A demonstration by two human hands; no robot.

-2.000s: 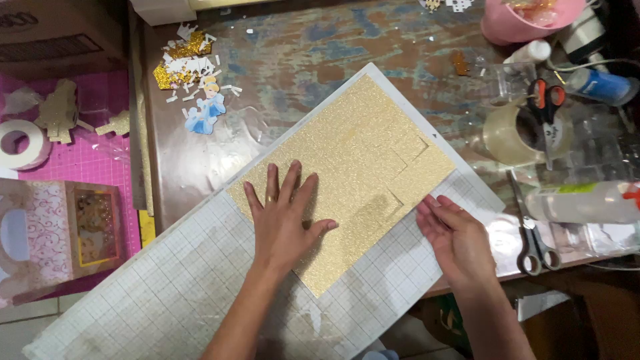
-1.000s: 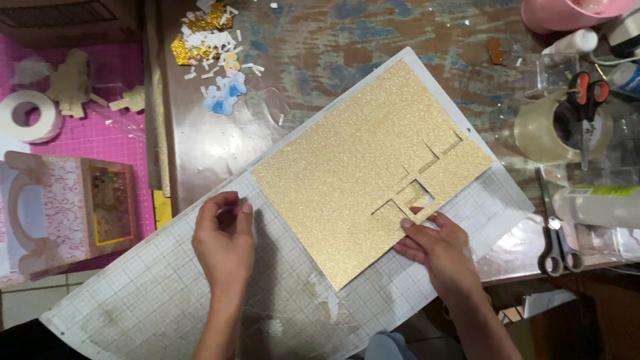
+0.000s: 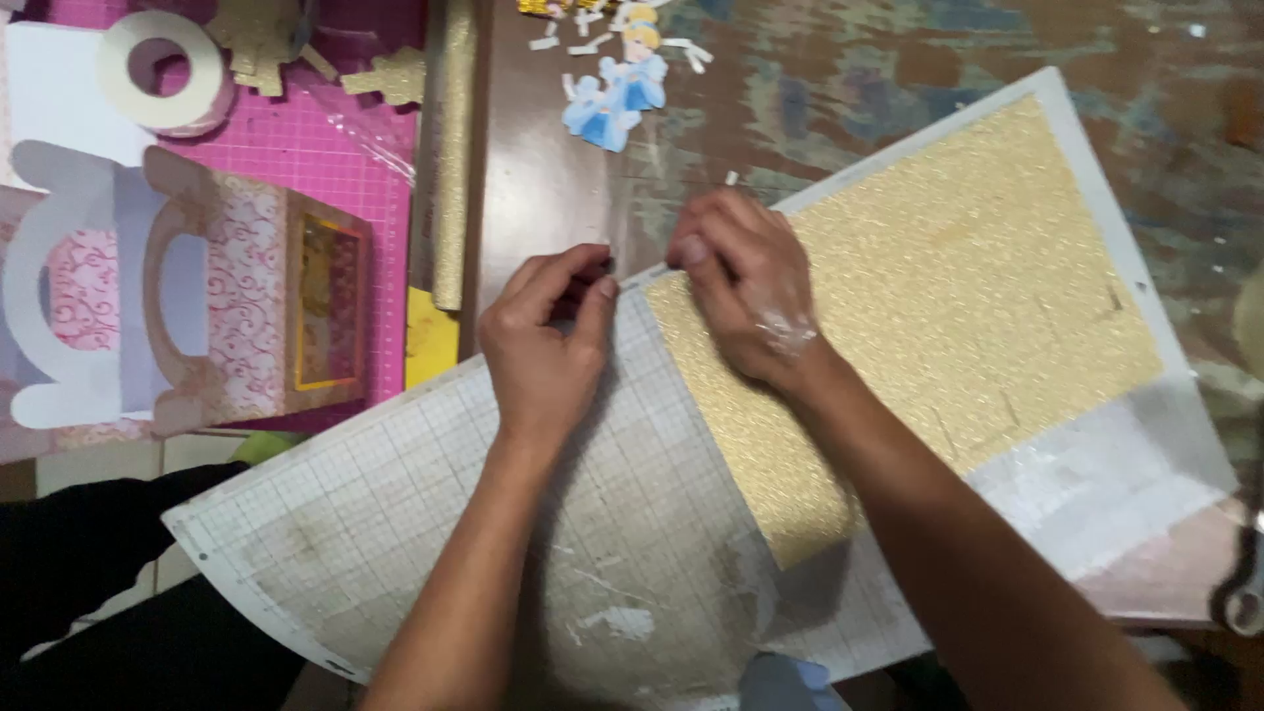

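A sheet of gold glitter cardstock (image 3: 948, 237) lies on the right part of a worn cutting mat with a grid (image 3: 434, 513). Small cut lines show near the sheet's lower right edge. My left hand (image 3: 553, 336) is at the mat's upper edge, just left of the sheet, thumb and fingertips nearly together; whether it pinches something thin cannot be told. My right hand (image 3: 746, 281) is curled above the sheet's upper left corner, its fingertips near that edge and partly hidden. A bit of clear film or tape (image 3: 785, 331) clings to my right wrist.
On the pink cutting mat (image 3: 267, 138) at left stand a roll of white tape (image 3: 163, 74) and a patterned paper box with handle (image 3: 247, 286). Paper princess cutouts (image 3: 617, 94) and white scraps lie at the top. Scissors (image 3: 1242, 592) are partly visible at the right edge.
My right hand has left the cut squares at the sheet's lower right and moved to its upper left corner. The square openings seen earlier now look flush with the sheet. The view has shifted closer.
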